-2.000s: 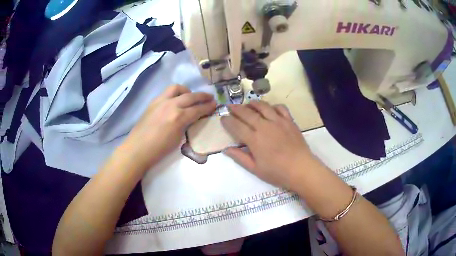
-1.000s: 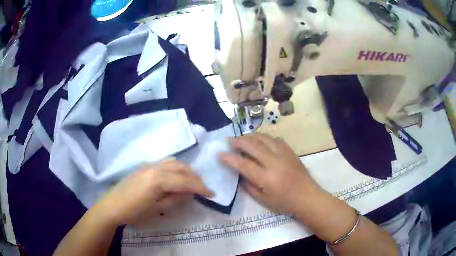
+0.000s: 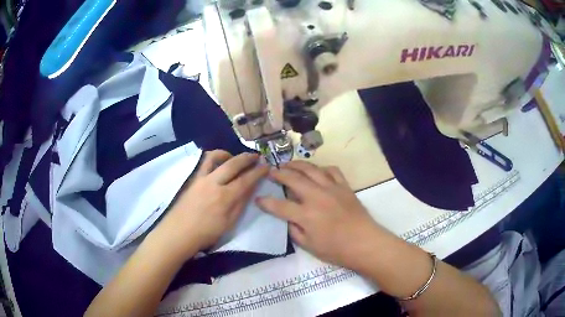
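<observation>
The light panel lies left of the needle, over the dark panel. A pale corner of it extends under both hands, with a dark edge showing below. My left hand presses flat on the cloth, its fingertips just left of the presser foot. My right hand rests on the cloth's right edge, its fingertips close in front of the foot, near the left fingertips. The sewing machine stands behind the hands. The fingertips partly hide the cloth at the needle.
A curved dark piece lies under the machine arm. Blue thread snips lie right of it. A printed ruler runs along the table's front edge. A light-blue oval device is at upper left. Grey pieces are at lower right.
Both hands have moved up with the cloth corner to the presser foot. A second ago the hands and corner were lower, nearer the table's front edge. The camera view has also shifted.
</observation>
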